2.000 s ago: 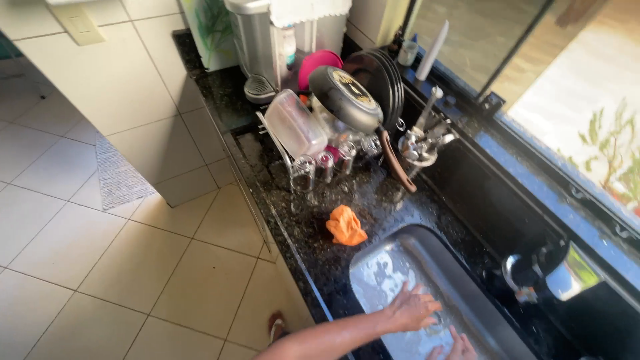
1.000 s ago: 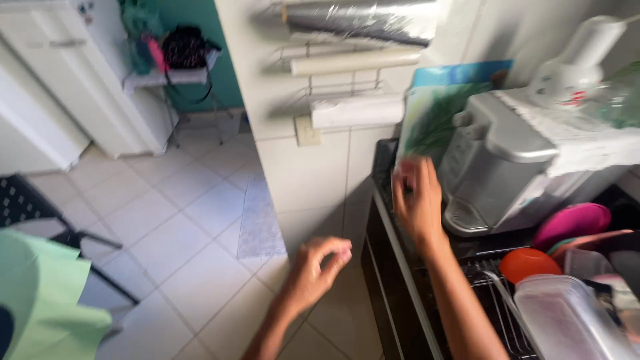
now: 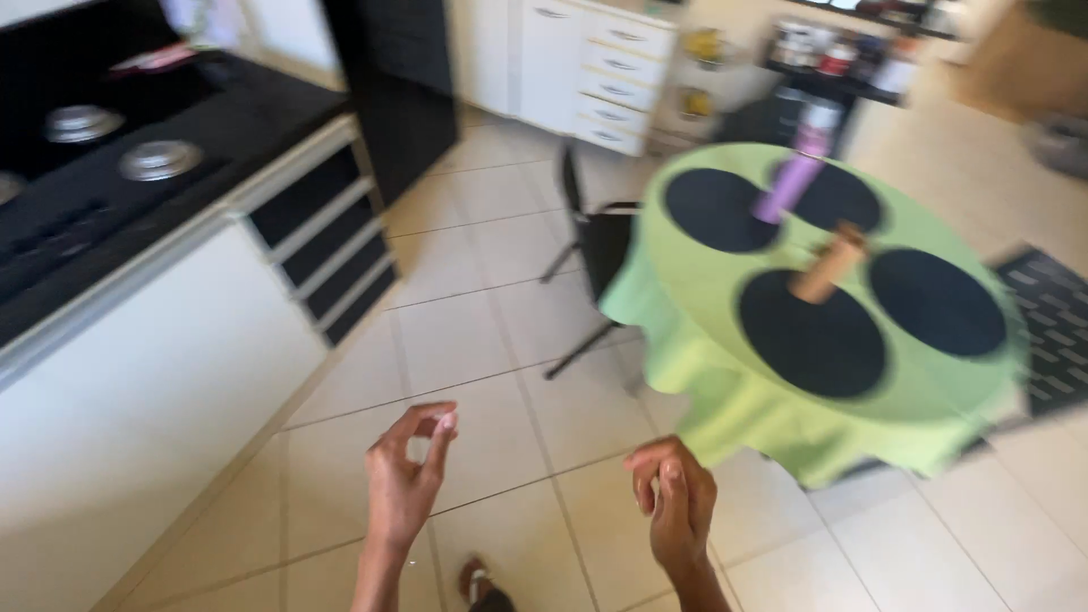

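My left hand (image 3: 408,480) is raised over the tiled floor, its fingers curved and apart from the thumb, with nothing visible in it. To its right, my right hand (image 3: 676,501) hangs in the air with bent fingers and no object to be seen in it. Neither touches anything. Beyond my right hand stands a round table with a green tablecloth (image 3: 680,340). Dark round placemats (image 3: 812,357) lie on it, with a purple cylindrical object (image 3: 790,183) and a brown cylindrical object (image 3: 829,268), both blurred.
A black chair (image 3: 608,246) stands at the table's left side. On the left runs a counter with a black cooktop (image 3: 93,195) and dark drawers (image 3: 319,238) at its end. White drawers (image 3: 620,76) are at the back, and a patterned dark mat (image 3: 1050,314) lies at the right.
The view has swung far, from the sink and dish rack, past the appliance counter, to the cooktop and round table. My hands, over the sink two seconds ago, are now raised above the floor.
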